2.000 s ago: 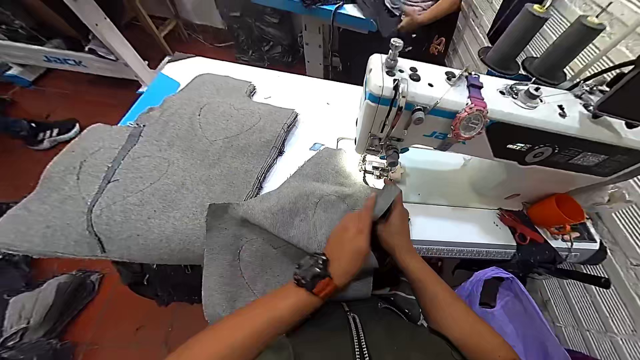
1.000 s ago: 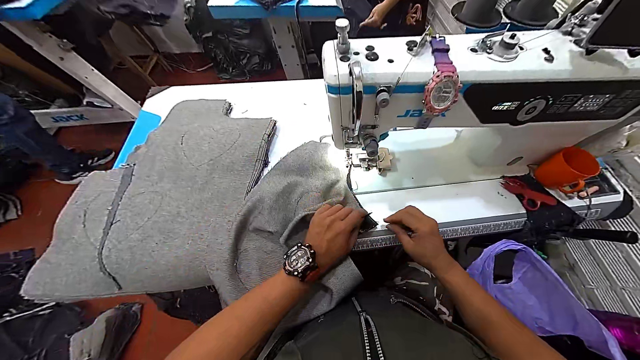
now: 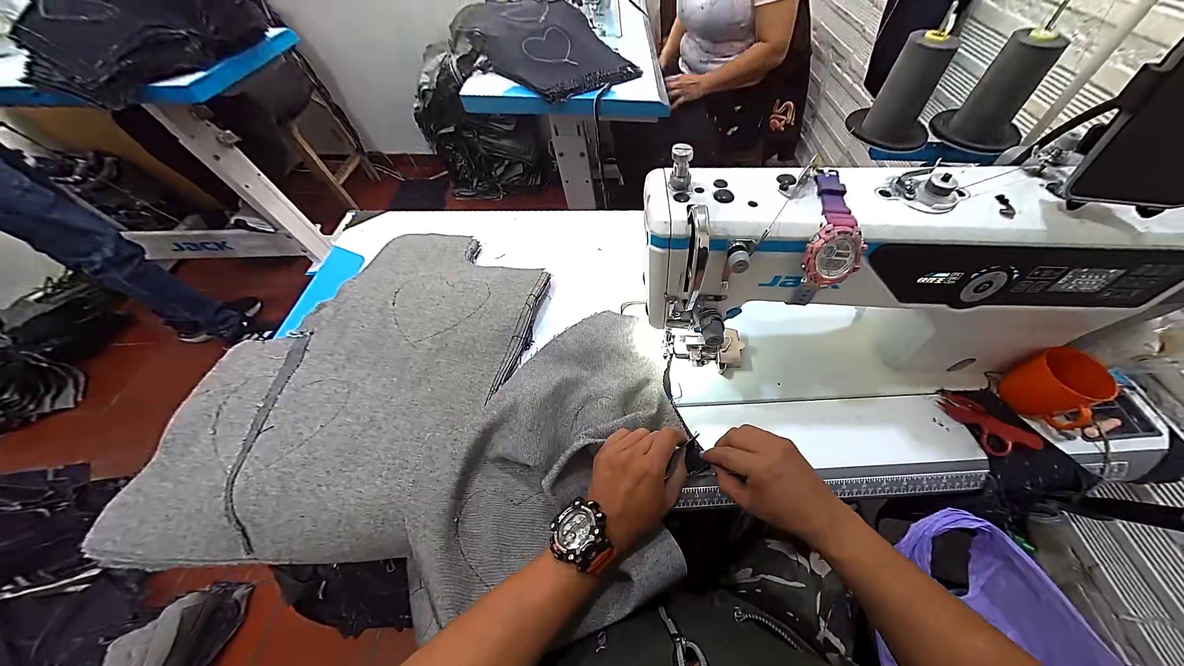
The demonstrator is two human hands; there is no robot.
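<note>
Grey knit fabric (image 3: 592, 379) lies bunched on the white machine table, its right edge by the presser foot (image 3: 708, 350) of a Jack sewing machine (image 3: 888, 222). My left hand (image 3: 638, 486), with a watch on the wrist, grips this fabric near its dark edge. Close to it on the right, my right hand (image 3: 768, 476) pinches a small dark part of the edge between thumb and fingers. A stack of grey fabric panels (image 3: 370, 416) with drawn outlines and a dark strip across it spreads over the table's left side.
A pink and purple watch (image 3: 835, 250) hangs on the machine. Red-handled scissors (image 3: 990, 427) and an orange cup (image 3: 1059, 384) stand at the right, above a purple plastic bag (image 3: 999, 583). Thread cones (image 3: 911, 88) rise behind. A person sits beyond, and another person's leg shows at left.
Both hands have come down from beside the presser foot to the table's front edge, where they stay since a second ago. The fabric's dark edge now shows between needle area and hands.
</note>
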